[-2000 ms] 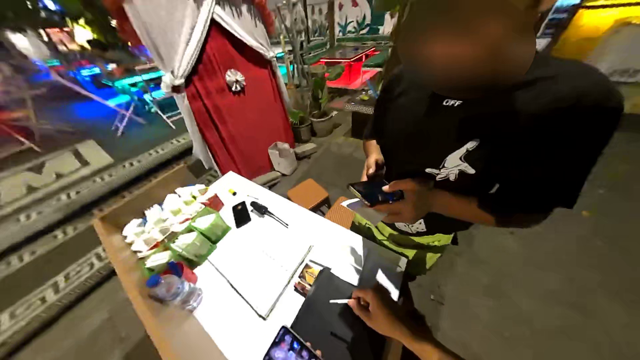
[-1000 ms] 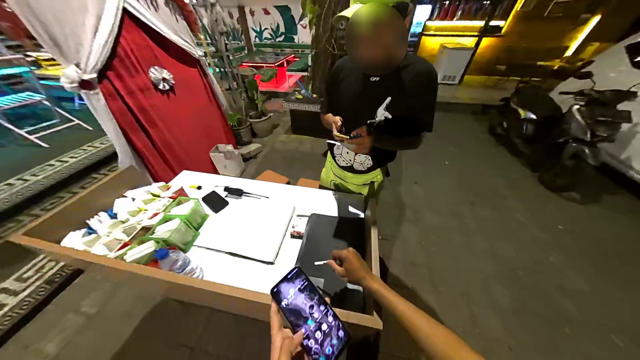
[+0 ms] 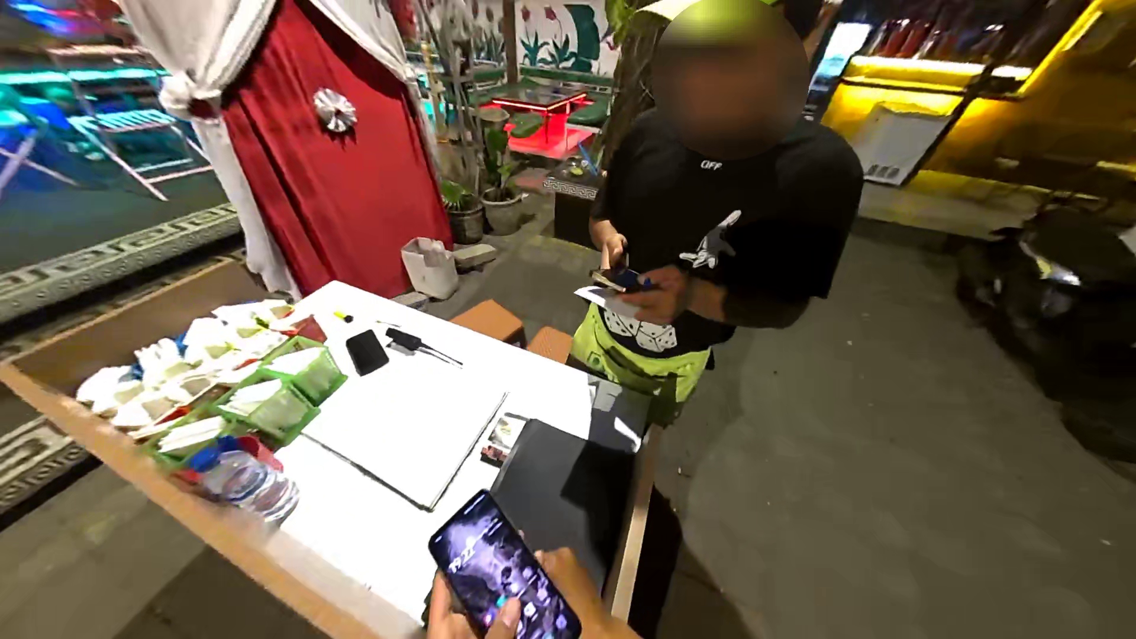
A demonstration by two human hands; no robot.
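Note:
My left hand [image 3: 448,612] holds a smartphone [image 3: 504,568] with its lit screen facing up, a thumb lying over the lower screen. My right hand [image 3: 572,581] is at the phone's right edge; its fingertips are partly hidden behind the phone, so I cannot tell whether it grips anything. Just beyond the phone lies a dark flat case or folder [image 3: 555,488], with a small printed pack [image 3: 503,439] by its left edge. A large white flat board or book [image 3: 408,435] rests on the white tabletop [image 3: 328,550].
Green baskets [image 3: 271,408] of folded white papers, a plastic water bottle [image 3: 248,484], a black phone-like object [image 3: 366,352] and a black cable [image 3: 417,344] are on the table. A wooden rim [image 3: 200,524] borders it. Across stands a person [image 3: 728,222] holding a phone [image 3: 619,280]. Stools [image 3: 490,321] stand beyond.
My right hand has moved from over the dark case to the phone's side. The thin white stick it held earlier is no longer visible. The view has shifted.

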